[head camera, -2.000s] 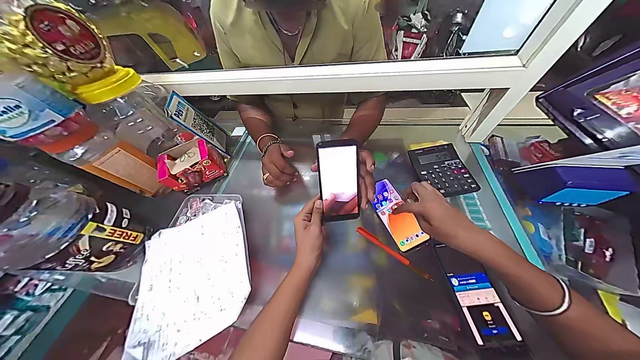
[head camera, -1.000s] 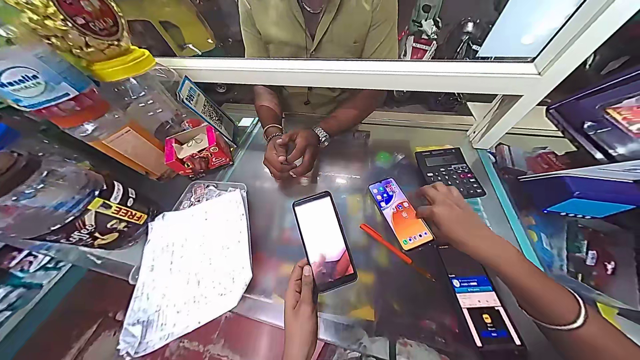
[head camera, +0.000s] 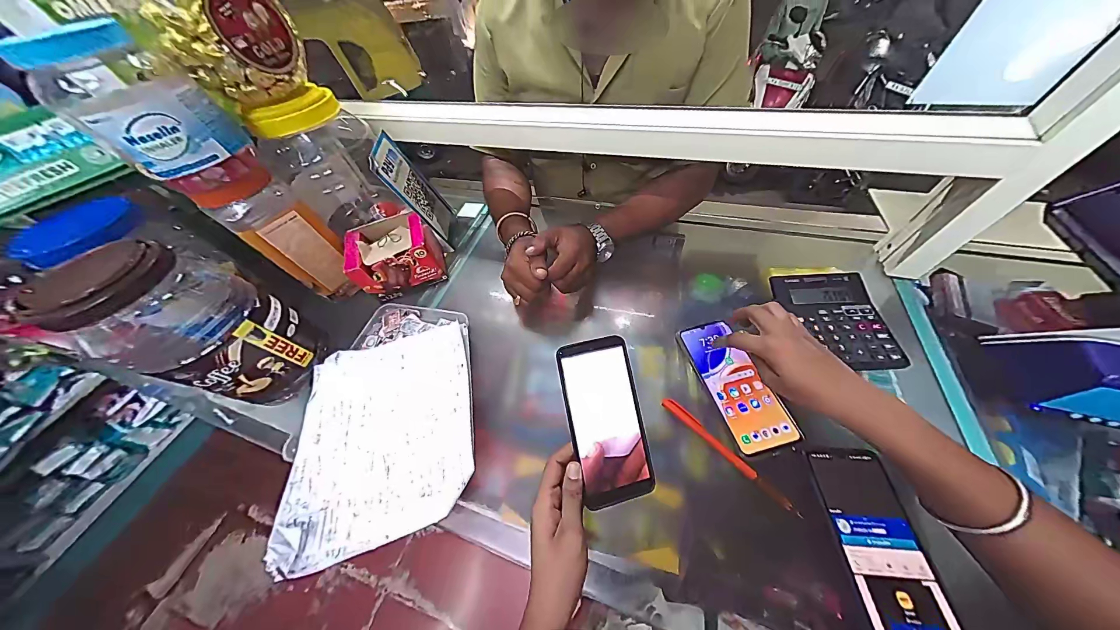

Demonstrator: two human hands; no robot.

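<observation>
My left hand (head camera: 560, 516) grips the lower left edge of a black smartphone (head camera: 605, 411) with a mostly white screen, over the glass counter (head camera: 525, 420). My right hand (head camera: 783, 350), a pale bangle on its wrist, touches or hovers at the upper right of a second smartphone (head camera: 744, 394) with a blue and orange home screen, lying on the counter. Whether its fingertips press the screen cannot be told. An orange pen (head camera: 713, 442) lies between the two phones. A third smartphone (head camera: 884, 551) with a lit screen lies below my right forearm. A black calculator (head camera: 838, 319) is beyond my right hand.
A person (head camera: 612, 79) stands across the counter, hands (head camera: 551, 262) clasped on it beneath a white frame (head camera: 682, 140). Written paper (head camera: 376, 437) covers a clear plastic tray (head camera: 464, 324) at left. A pink box (head camera: 394, 254) and several plastic jars (head camera: 306, 166) stand behind; shelves flank the counter.
Two seconds ago the other person's hands were apart, one beside the phone in my left hand; now they are clasped. That phone has come back towards me. My right hand stays by the second phone.
</observation>
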